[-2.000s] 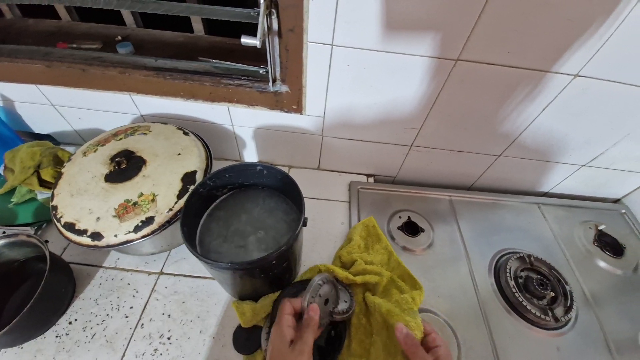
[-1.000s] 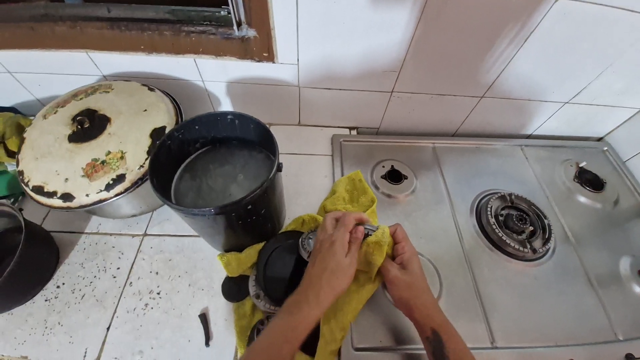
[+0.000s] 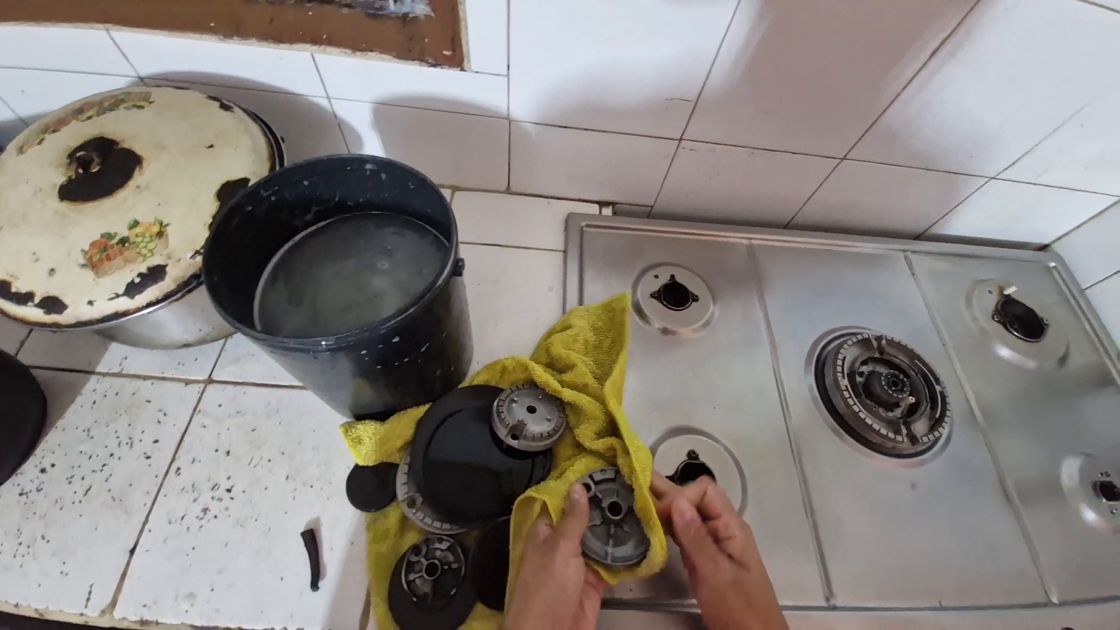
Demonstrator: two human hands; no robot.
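My left hand (image 3: 560, 551) grips a round metal gas burner head (image 3: 612, 521), its underside facing up, with yellow cloth around it. At the burner head's right side, my right hand (image 3: 713, 542) pinches the yellow cloth (image 3: 582, 350) against its rim. Just beyond, a smaller burner head (image 3: 529, 416) rests on a large black burner cap (image 3: 468, 455), which lies over a toothed metal ring. Another burner part (image 3: 430, 569) sits on the cloth nearer to me, beside a dark disc, and a small black cap (image 3: 372, 486) lies at the cloth's left edge.
A black bucket (image 3: 437, 350) of cloudy water stands behind the parts. Left of it is a large pot with a chipped enamel lid (image 3: 188, 175). A steel gas stove top (image 3: 709, 376) with uncovered burner seats lies right. A short black piece (image 3: 311, 558) lies on the tiled counter (image 3: 236, 472).
A second ago both hands were closer together over the cloth; now the burner head's underside shows in my left hand. The smaller burner head on the black cap is now uncovered. The view has shifted closer.
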